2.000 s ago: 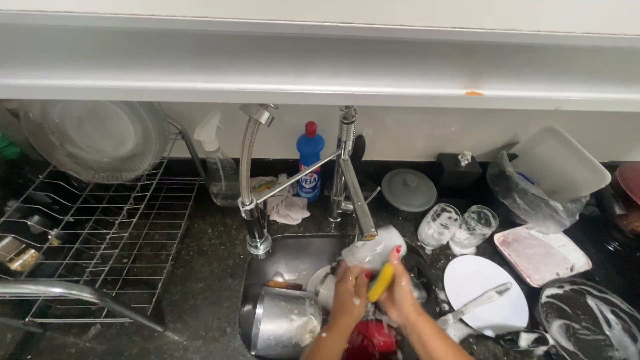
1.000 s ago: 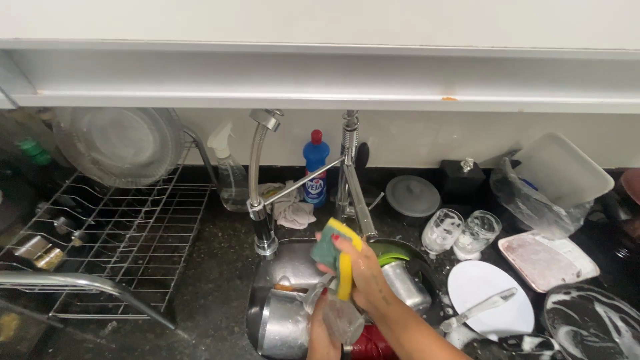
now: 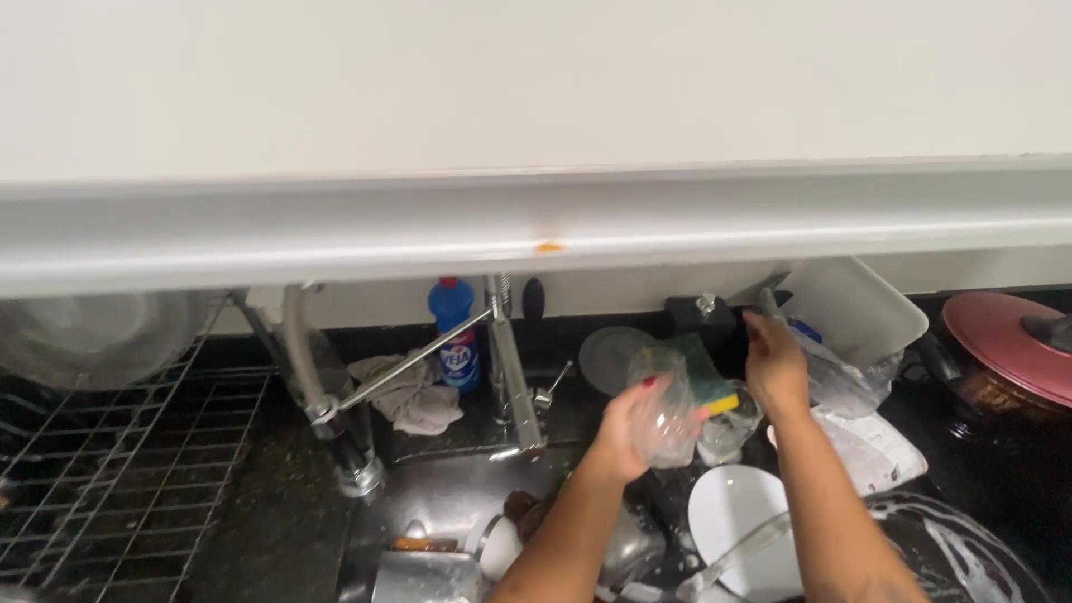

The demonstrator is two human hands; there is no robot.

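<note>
My left hand (image 3: 628, 431) is closed around a clear drinking glass (image 3: 666, 419), raised above the right side of the sink. Right behind the glass is a green and yellow sponge (image 3: 722, 406), touching the fingertips of that hand. My right hand (image 3: 777, 368) reaches further back, beside a clear plastic bag (image 3: 837, 377) and a black box-shaped holder (image 3: 702, 316); whether its fingers grip the bag is unclear. Another glass (image 3: 727, 431) stands on the counter between my hands. The steel sink (image 3: 452, 486) holds a metal pot (image 3: 427, 578) and other dishes.
A chrome faucet (image 3: 511, 377) and a hose faucet (image 3: 360, 477) rise behind the sink. A wire rack (image 3: 142, 444) lies left, a blue bottle (image 3: 459, 335) at the back. Right are a white plate (image 3: 737, 519), a soapy pan (image 3: 963, 536) and a red-lidded pot (image 3: 1005, 343). A cabinet edge (image 3: 419, 226) hangs overhead.
My right hand has moved from the sponge over the sink to the back right. My left hand has lifted the glass up and right. The view has shifted right.
</note>
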